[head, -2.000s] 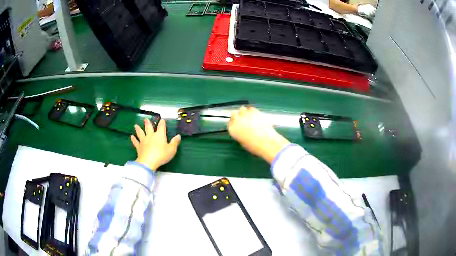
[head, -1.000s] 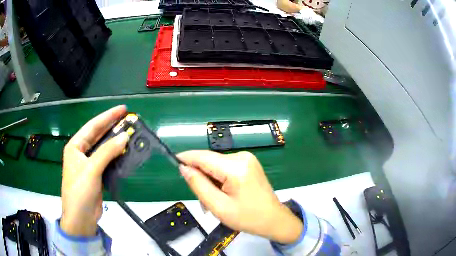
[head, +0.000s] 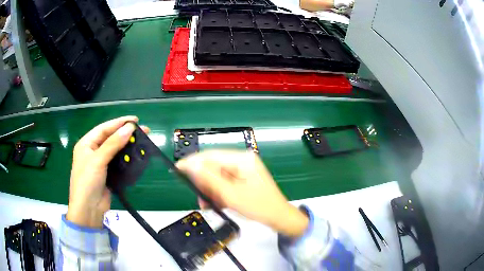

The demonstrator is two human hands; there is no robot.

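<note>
My left hand (head: 93, 172) grips the solid camera end of a black phone middle frame (head: 129, 168), with yellow dots facing me, raised over the belt's near edge. The frame slants down to the right, its window towards the white sheet. My right hand (head: 233, 185) is blurred, its fingers at the upper side rail; whether a small tool is in them cannot be told. Another phone frame (head: 183, 238) lies on the white sheet (head: 135, 254), partly covered by the held frame.
Frames lie on the green belt (head: 117, 114), one at centre (head: 187, 143), one right (head: 313, 142), one left (head: 24, 153). Set-aside frames (head: 37, 238) stand left; tweezers (head: 373, 229) and a frame (head: 404, 207) lie right. Black trays (head: 276, 45) rest over a red tray (head: 175, 79). A grey cabinet (head: 414, 79) borders the right.
Both hands have left the belt with a frame, now held up over the sheet. Since a second ago its camera end has turned towards me. The belt frames have shifted left.
</note>
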